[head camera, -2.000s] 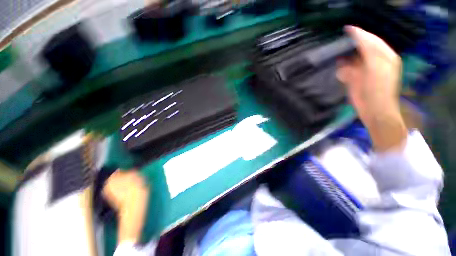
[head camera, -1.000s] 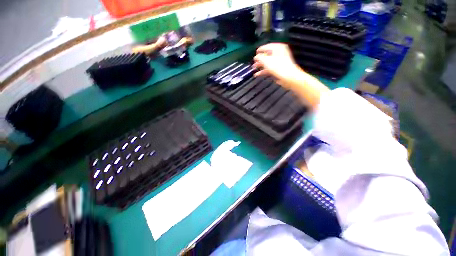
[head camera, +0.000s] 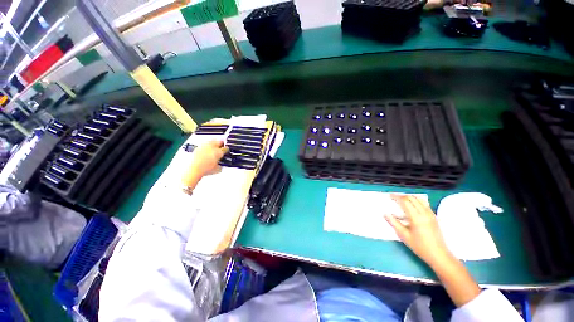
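My left hand (head camera: 204, 162) reaches over the cardboard layer pad with white paper (head camera: 211, 217). Its fingertips are at the left ends of a row of black tubes (head camera: 246, 146); whether they grip one cannot be told. My right hand (head camera: 416, 225) rests with spread fingers on the white paper sheet (head camera: 352, 212); no held part shows. A crumpled white wipe (head camera: 469, 229) lies right of it. The central parts tray (head camera: 412, 135) stands behind the sheet, with rows of bright-dotted small parts in its left half. Loose black tubes (head camera: 270, 188) lie in a heap right of the cardboard.
Grooved black trays (head camera: 538, 182) stand stacked at the right. Another stack with tubes (head camera: 94, 154) stands at the left, near another person's sleeve (head camera: 38, 226). A post (head camera: 160, 94) rises behind the cardboard. Black stacks stand on the rear ledge. A blue crate (head camera: 85, 258) is below left.
The view has swung left. My right hand has left the right-hand tray stack and is now on the white sheet. My left hand, out of view one second ago, is at the tube row.
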